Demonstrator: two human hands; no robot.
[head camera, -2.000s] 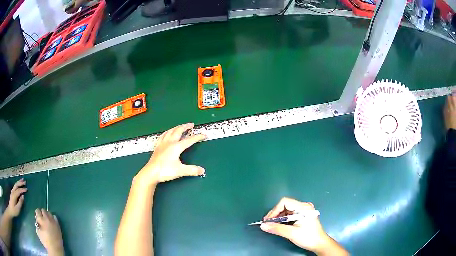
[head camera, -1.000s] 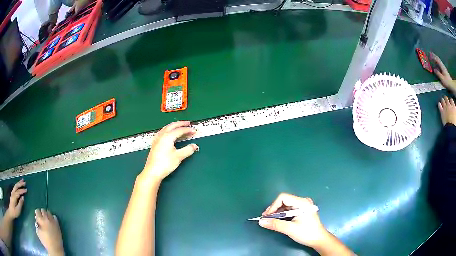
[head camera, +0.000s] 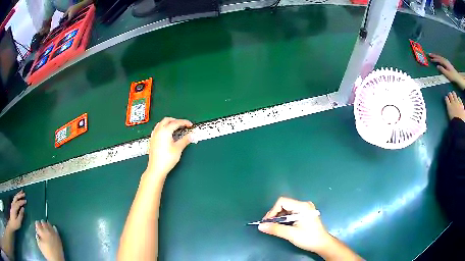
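My right hand (head camera: 298, 224) is at the lower centre right, shut on dark, thin tweezers (head camera: 278, 219) whose tip points left just over the green bench. My left hand (head camera: 168, 145) rests at the worn metal rail (head camera: 244, 121), its thumb and fingers slightly apart, with nothing seen in it. An orange unit (head camera: 138, 102) with a black round part and a pale board lies on the green strip beyond the rail, up and left of my left hand. A second orange unit (head camera: 71, 130) lies tilted farther left.
A pink fan (head camera: 390, 108) stands at the right by a grey-white post (head camera: 368, 51). Another person's hands are at the right edge near an orange unit (head camera: 418, 53). Another person's hands (head camera: 48, 239) are at the lower left. A red tray (head camera: 63, 46) is at the upper left.
The two orange units have moved left along the strip. Another orange unit has appeared at the far right. My left hand has drawn its thumb in towards its fingers; my right hand has barely moved.
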